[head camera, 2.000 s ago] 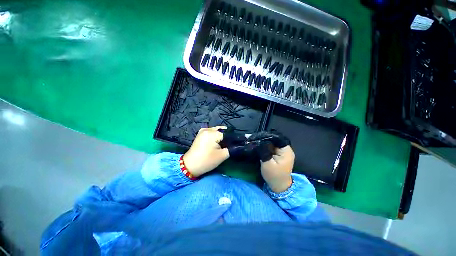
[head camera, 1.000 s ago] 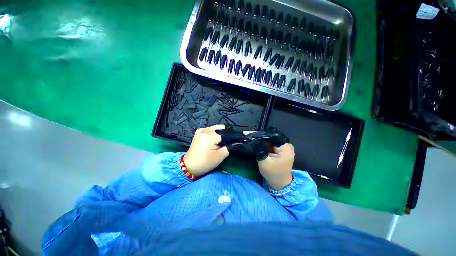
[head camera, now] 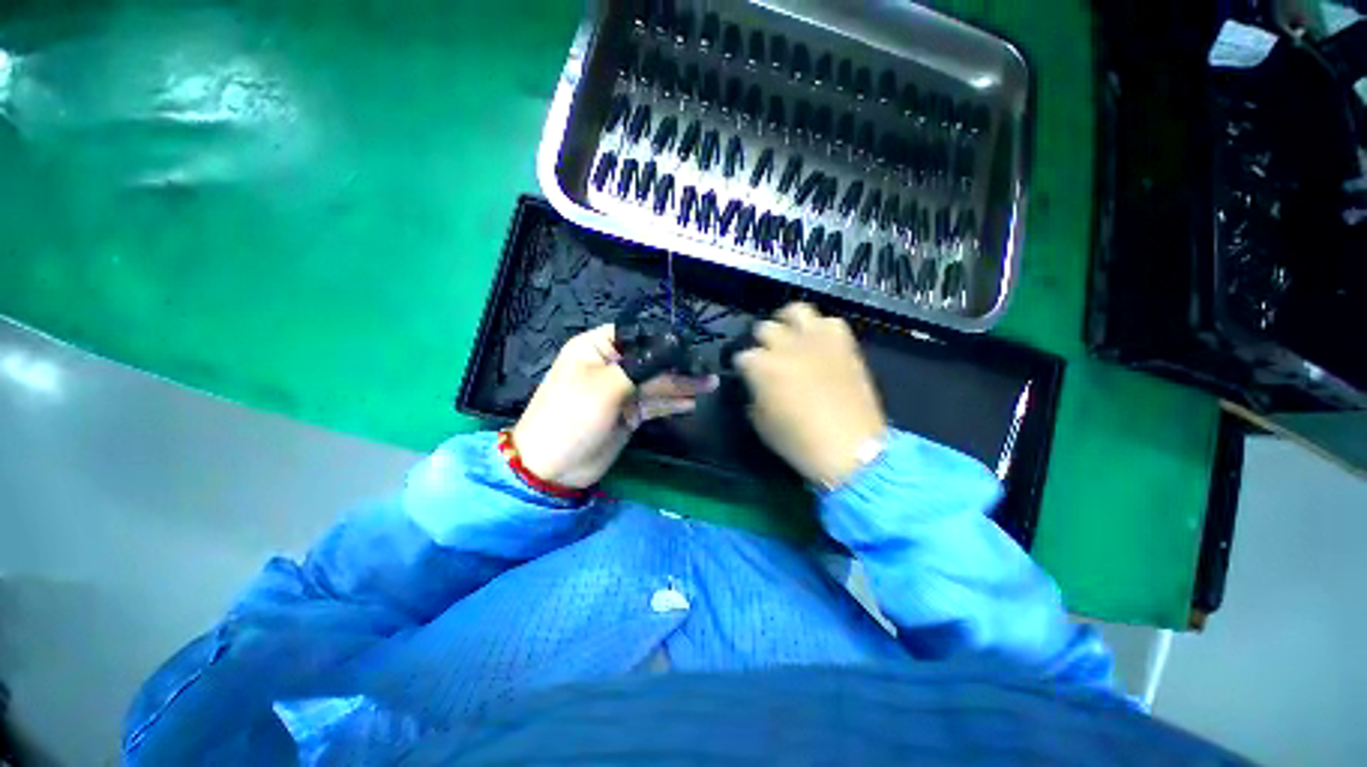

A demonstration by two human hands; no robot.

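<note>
My left hand [head camera: 577, 402], with black covers on its fingertips, is over the left compartment of the black divided tray [head camera: 477, 352]. A thin silvery piece [head camera: 670, 279] sticks up from its pinched fingertips. My right hand [head camera: 814, 387] is blurred, palm down over the tray's divider, close to the left fingertips. Its fingertips are hard to make out against the black tray, so I cannot tell if it holds anything. Loose flat black pieces [head camera: 552, 300] lie heaped in the left compartment, partly hidden by my left hand.
Beyond the black tray, touching or very near it, is a stainless steel tray [head camera: 1024, 180] with rows of black pieces with silvery ends [head camera: 783, 232]. A black bin [head camera: 1154, 225] with shiny contents and a pale label is at the right. The green mat [head camera: 270, 225] ends along a curved near edge.
My hands have come apart from their joined hold and moved up over the tray. My right hand has turned palm down and reached forward. The silvery piece now shows above my left fingertips.
</note>
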